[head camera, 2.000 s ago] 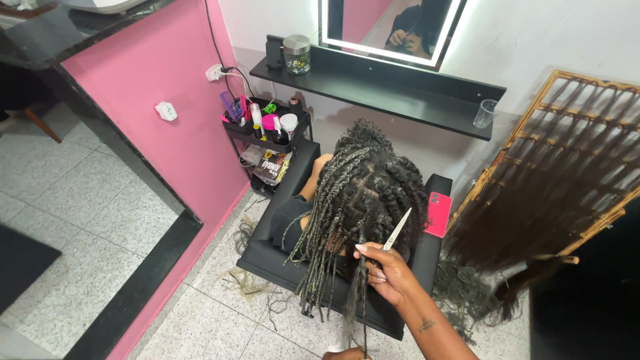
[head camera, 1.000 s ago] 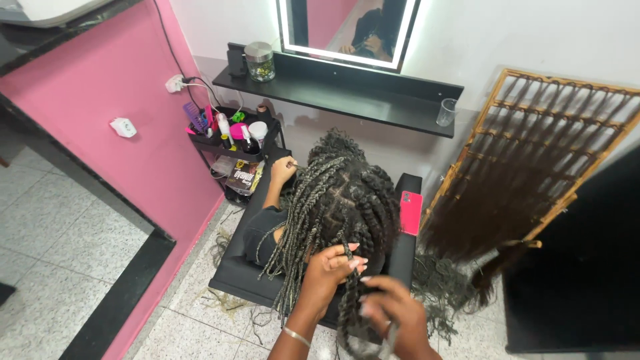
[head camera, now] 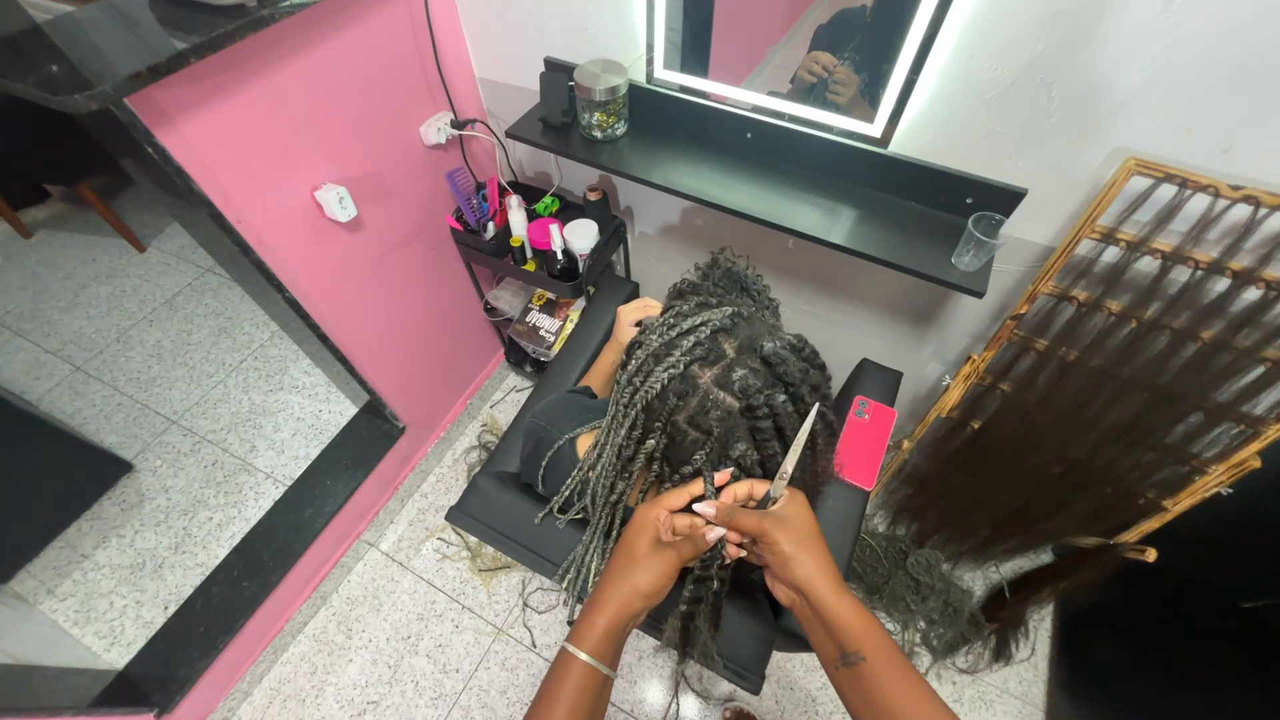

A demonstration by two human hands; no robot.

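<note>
A seated person's head of dark hair [head camera: 705, 395] faces away, with grey-toned braids [head camera: 625, 430] hanging on the left and back. My left hand [head camera: 665, 540] pinches a braid strand [head camera: 709, 490] low at the back of the head. Beside it, touching the same strand, my right hand [head camera: 775, 530] also carries metal scissors [head camera: 795, 455], their blades together and pointing up and right. Below both hands hangs the loose length of hair [head camera: 695, 610].
A black chair [head camera: 520, 530] surrounds the person; a red phone [head camera: 866, 440] lies on its right armrest. A black trolley [head camera: 540, 270] with bottles, a wall shelf [head camera: 780, 190] with a glass jar [head camera: 602, 105] and cup [head camera: 978, 243], and a rack [head camera: 1110, 240] of hair extensions stand around.
My right hand has come up beside my left at the braid, and the scissors now point upward. The seated person's hand has risen to the side of the head since two seconds ago.
</note>
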